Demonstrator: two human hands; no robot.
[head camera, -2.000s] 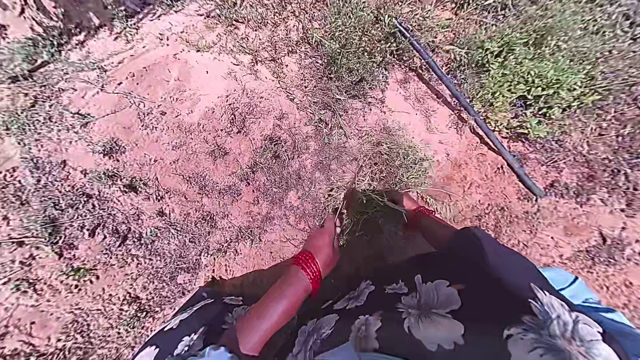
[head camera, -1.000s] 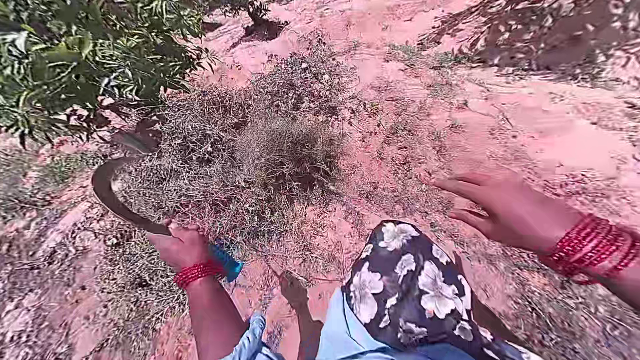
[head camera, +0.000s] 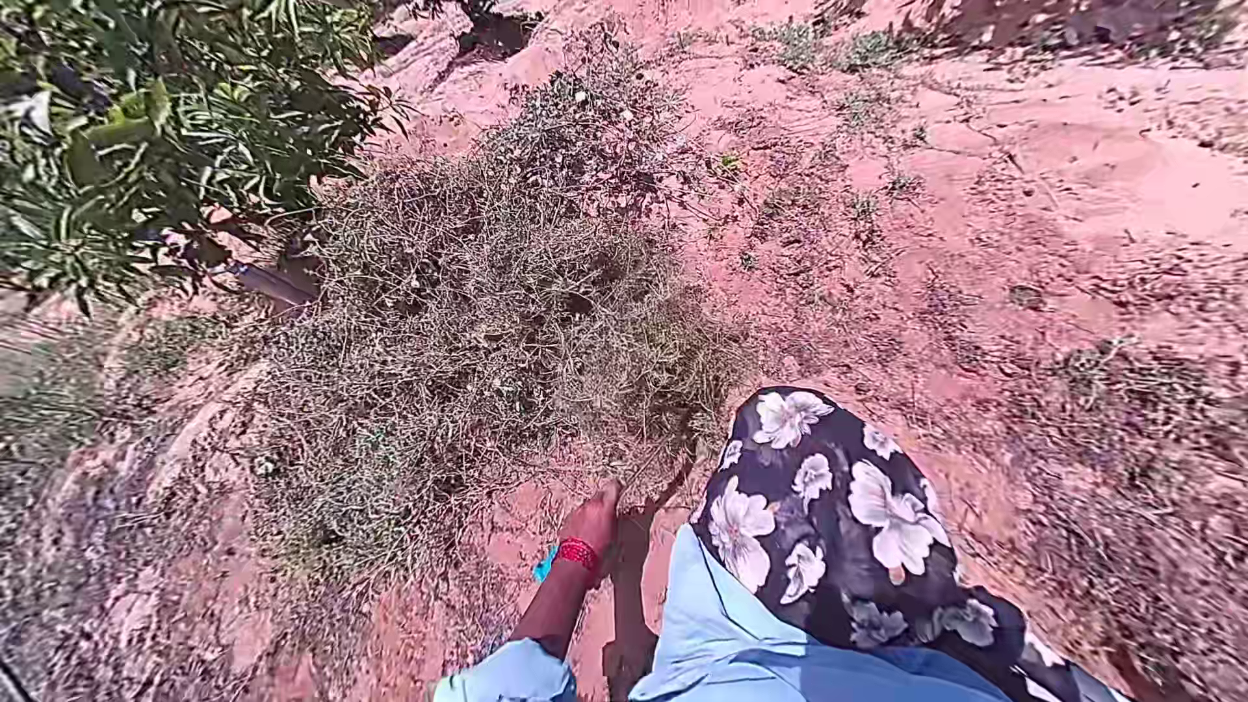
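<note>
My left hand (head camera: 592, 522), with red bangles at the wrist, is low near the view's middle, at the near edge of a heap of cut dry weeds (head camera: 507, 331). Its fingers are closed round a sickle, whose turquoise handle end (head camera: 546, 563) shows beside the wrist; the blade cannot be made out. A dark floral cloth (head camera: 829, 487) lies over my lap or knee, to the right of this hand. My right hand is out of view.
A leafy green shrub or low tree (head camera: 175, 127) stands at the upper left, with a trunk-like piece (head camera: 271, 285) under it. Reddish bare soil (head camera: 1063, 146) and sparse dry plants (head camera: 1141, 390) spread to the right.
My left hand has moved from beside the heap to its near edge, and the curved blade no longer shows. My right hand, spread on the right a second ago, has left the view.
</note>
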